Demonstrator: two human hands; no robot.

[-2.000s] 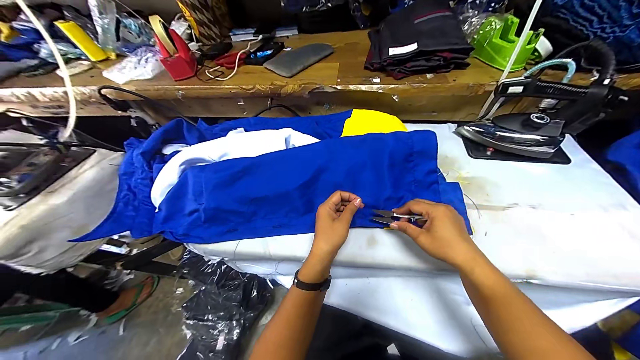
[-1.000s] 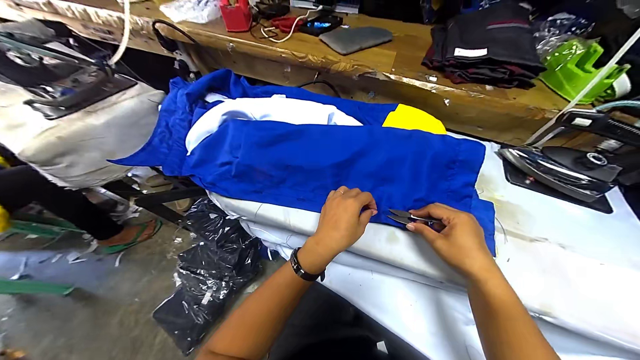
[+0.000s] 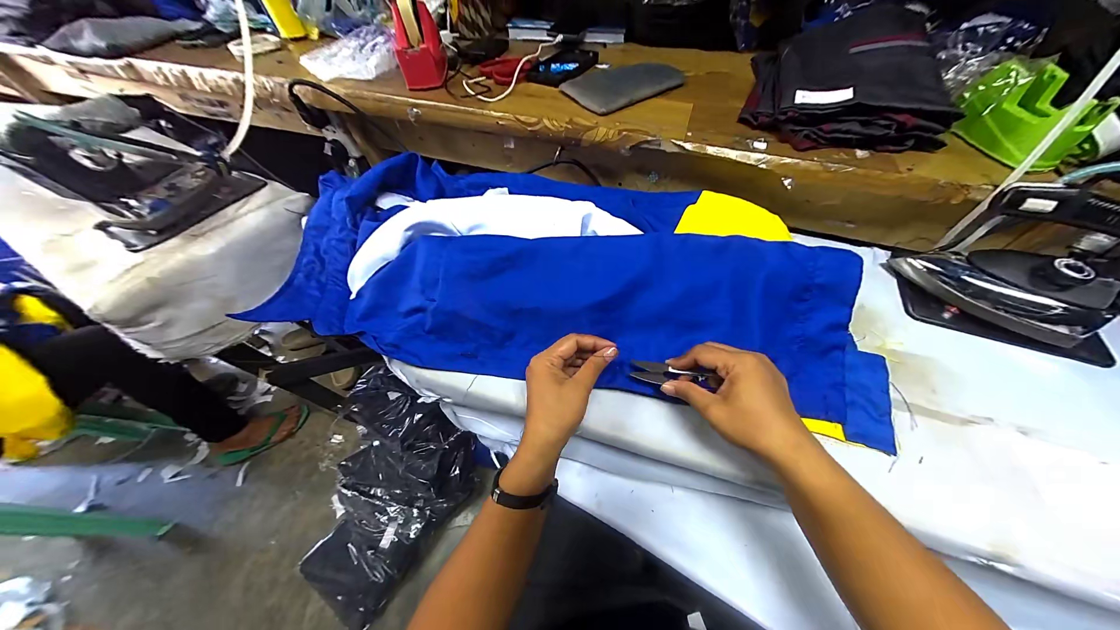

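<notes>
A blue garment (image 3: 612, 289) with white lining (image 3: 499, 216) and a yellow panel (image 3: 733, 216) lies spread on the pale padded ironing table (image 3: 989, 455). My right hand (image 3: 735, 385) holds thread snips (image 3: 669, 374) over the garment's near edge, their blades apart and pointing left. Just left of the blade tips is my left hand (image 3: 569, 376), thumb and forefinger pinched together; a fine thread seems to lie between them, though it is too thin to be sure. Loose threads hang at the garment's right end.
An iron (image 3: 1015, 289) rests on a dark mat at right, another iron (image 3: 166, 175) at left. Behind runs a wooden shelf (image 3: 700, 96) with a red tape dispenser (image 3: 418, 44), folded dark clothes (image 3: 849, 79) and a green holder (image 3: 1019, 109). Black plastic (image 3: 394, 490) lies below; a person's leg (image 3: 149, 385) shows at left.
My left hand, lowered onto the garment's near edge one second ago, is now raised slightly with its fingertips pinched. The snips remain in my right hand. The view has shifted.
</notes>
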